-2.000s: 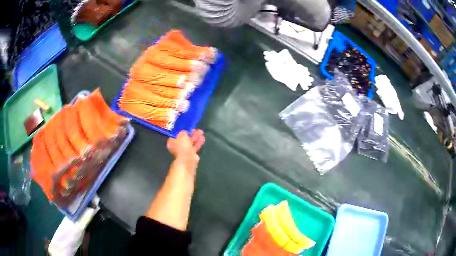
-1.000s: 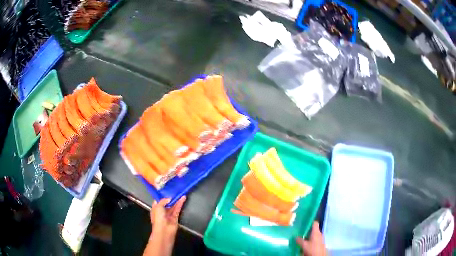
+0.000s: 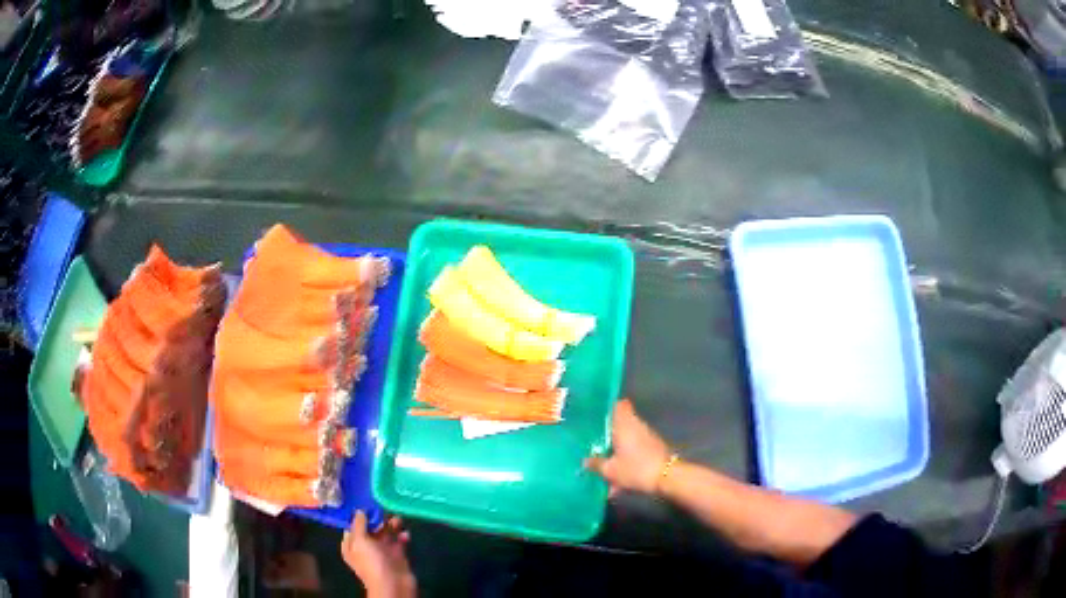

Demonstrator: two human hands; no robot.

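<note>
The green plastic tray [image 3: 503, 496] lies on the bench in front of me, with yellow lead wires [image 3: 497, 304] above orange lead wires [image 3: 485, 380] in it. My right hand [image 3: 637, 453] grips its right rim near the lower corner. The dark blue tray [image 3: 380, 304] sits against its left side, with thick orange wire bundles [image 3: 275, 374] in a column, pale ends to the right. My left hand [image 3: 378, 558] is at the dark blue tray's lower right corner, fingertips on the edge and partly hidden. It is cut off by the bottom edge of the picture.
Another tray with orange bundles [image 3: 146, 368] is at the left, beside a light green tray [image 3: 53, 380]. A light blue tray [image 3: 830, 350] lies to the right, then a white fan [image 3: 1040, 409]. Clear plastic bags [image 3: 614, 82] are at the back.
The dark blue tray has turned straighter and sits nearer the left tray. The green tray has moved left, away from the light blue tray. My right hand is now on its right rim.
</note>
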